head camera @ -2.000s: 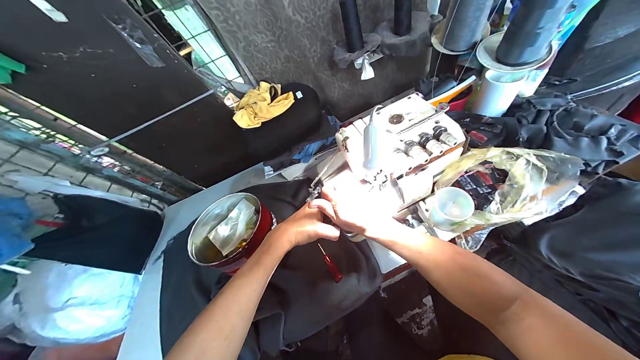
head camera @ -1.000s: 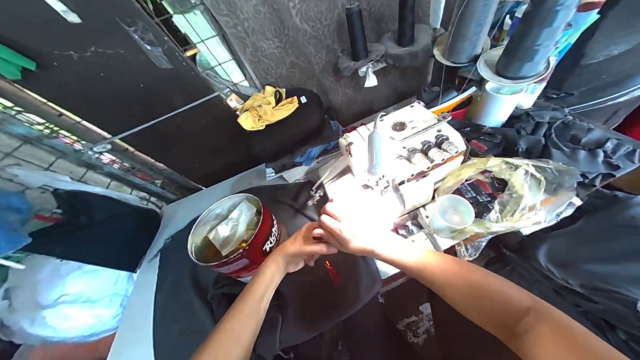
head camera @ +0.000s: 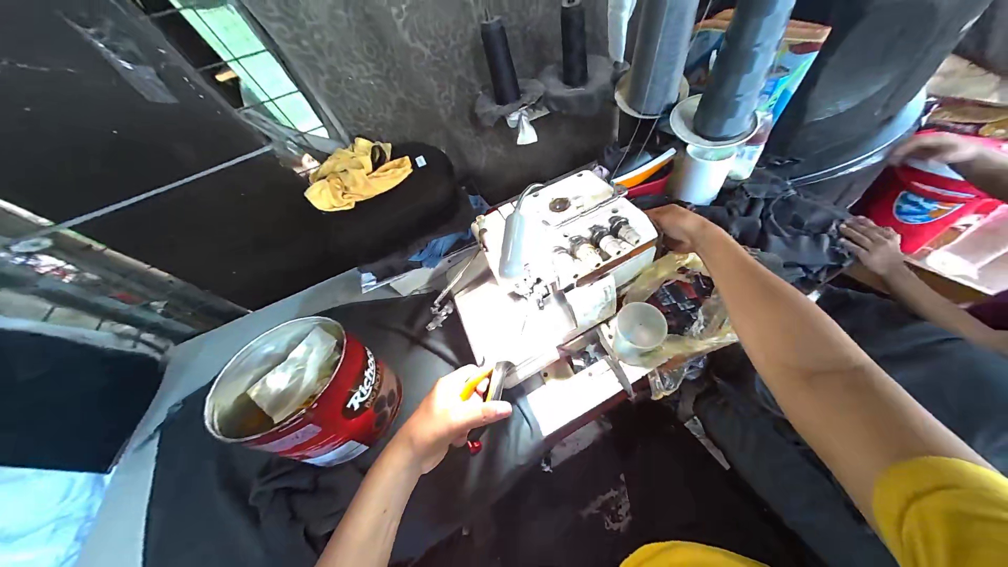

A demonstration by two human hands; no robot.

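Observation:
My left hand (head camera: 453, 413) is closed around a small tool (head camera: 494, 386) with orange and dark parts, just in front of a white overlock sewing machine (head camera: 567, 236). A red tip (head camera: 473, 446) shows below that hand. My right hand (head camera: 679, 227) is at the far right end of the machine, its fingers partly hidden behind the machine body; whether it holds anything cannot be seen. Bright light washes out the machine's front plate. A translucent plastic cup (head camera: 639, 331) stands at the machine's right, beside a clear plastic bag (head camera: 693, 303) with dark items.
A red tin (head camera: 370, 394) with a plastic packet inside stands on dark cloth at left. Thread cones (head camera: 501, 63) stand behind the machine. A yellow cloth (head camera: 354, 177) lies on a black padded surface. At right, another person's hands (head camera: 874, 244) are near a red container (head camera: 913, 197).
My hands were together before the machine; the right has moved away to its far right end. The left now shows an orange and dark tool. Another person's hands have come into view at right.

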